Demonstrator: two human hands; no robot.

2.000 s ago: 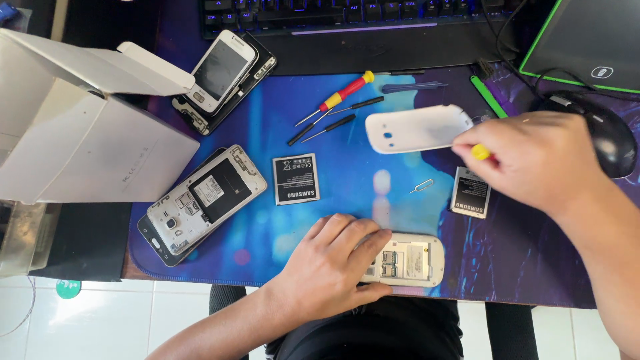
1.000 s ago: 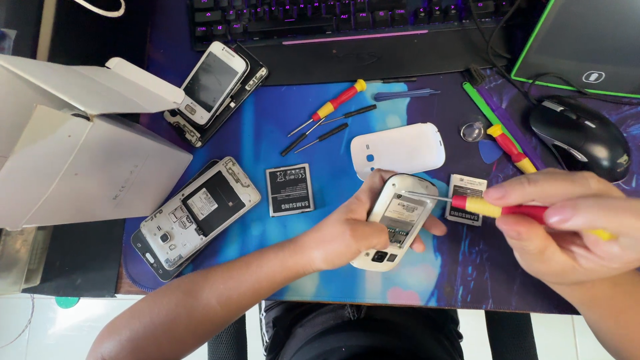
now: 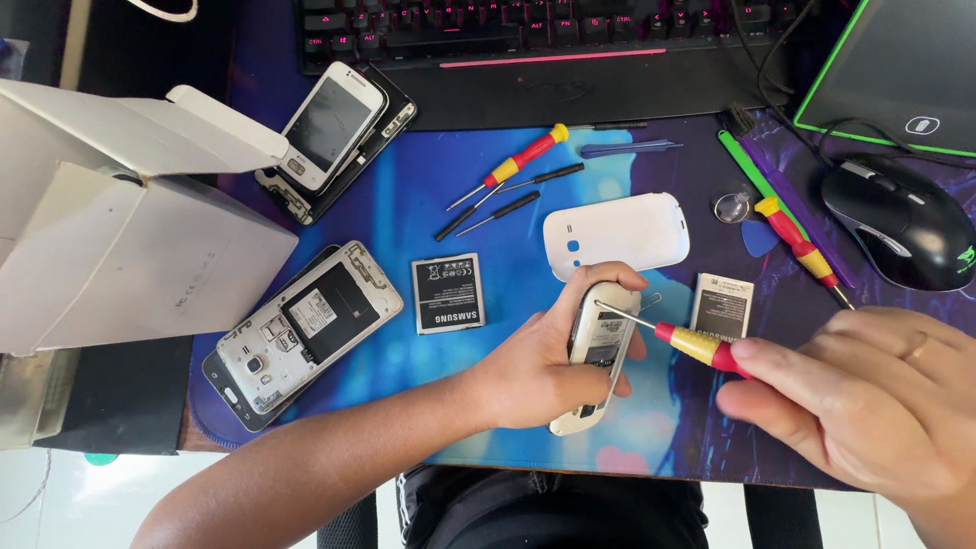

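Note:
My left hand [image 3: 553,366] grips a white smartphone [image 3: 583,328] with its back off, tilted up on edge near the mat's front. My right hand [image 3: 854,404] holds a red and yellow precision screwdriver [image 3: 698,345], its tip touching the phone's upper corner. Just behind the phone lies a white back cover [image 3: 621,229]. A SIM ejector pin [image 3: 650,302] shows beside the phone's edge. One phone battery [image 3: 720,309] lies near my right hand, and another phone battery [image 3: 448,293] is left of my left hand.
An opened phone [image 3: 305,335] and a white box [image 3: 160,259] lie left, more phones [image 3: 335,126] behind. Small screwdrivers [image 3: 522,156] sit below the keyboard [image 3: 488,30]. At right are a green pry tool [image 3: 751,171], a second red and yellow screwdriver [image 3: 797,244] and a mouse [image 3: 900,221].
My left hand has lifted the phone from the mat's front edge and turned it. The back cover, earlier beside my right hand, lies behind the phone. My right hand has taken hold of the screwdriver.

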